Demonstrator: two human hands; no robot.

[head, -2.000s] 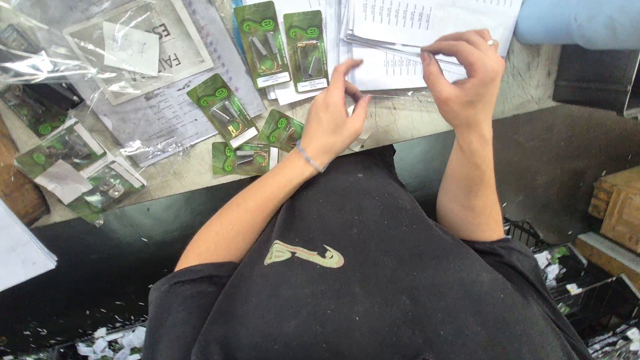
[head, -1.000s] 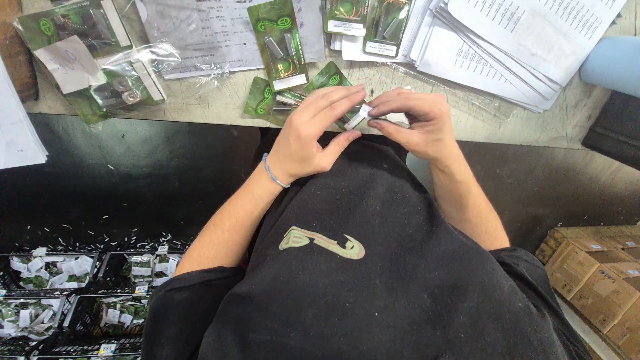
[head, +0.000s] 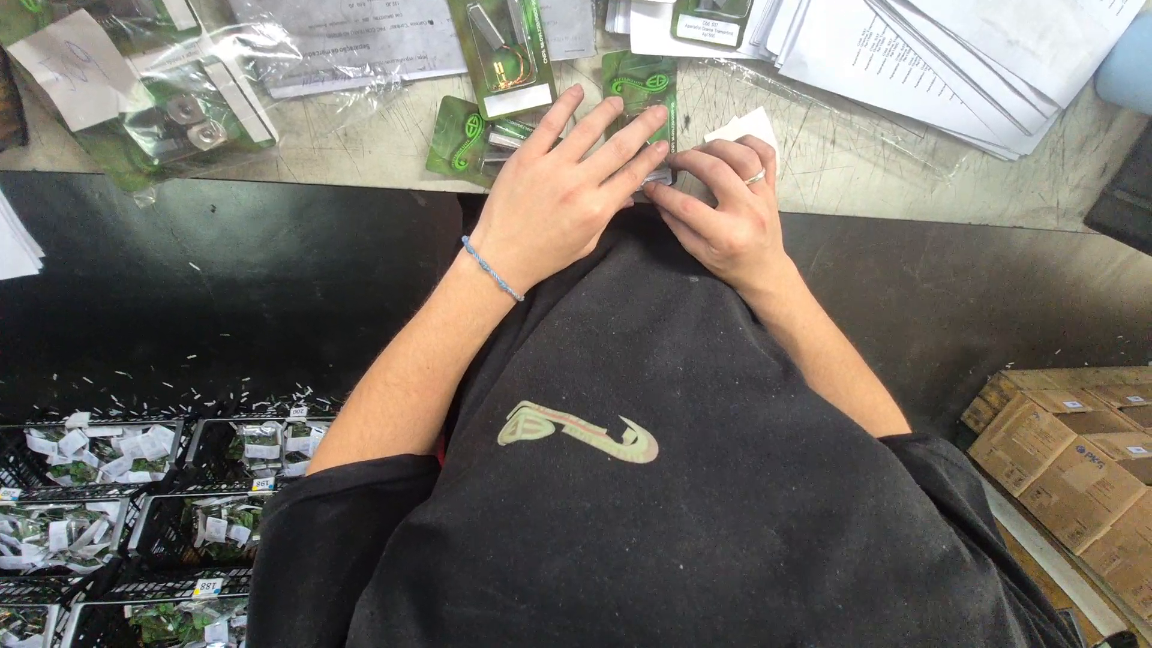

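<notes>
My left hand (head: 571,184) lies palm down with its fingers spread over a green blister pack (head: 639,85) near the table's front edge. Beside it my right hand (head: 729,202) has its thumb and fingertips at the lower end of that pack; a white paper piece (head: 747,130) sticks out behind the fingers, perhaps held by them. Left of the pack, partly under my left hand, another green pack (head: 461,139) with metal parts lies on its side. Above that is an upright green pack (head: 504,54) with a metal rod and copper-coloured wire.
Bagged green packs (head: 171,99) lie at the left of the worktable (head: 864,180). Printed sheets (head: 936,63) are stacked at the right, and another labelled pack (head: 713,22) lies at the top. Black crates (head: 193,432) stand lower left, cardboard boxes (head: 1053,450) lower right.
My right hand was on the printed sheets two seconds ago and is now at the pack by the table edge. My left hand's fingers have spread over that pack. The view has shifted.
</notes>
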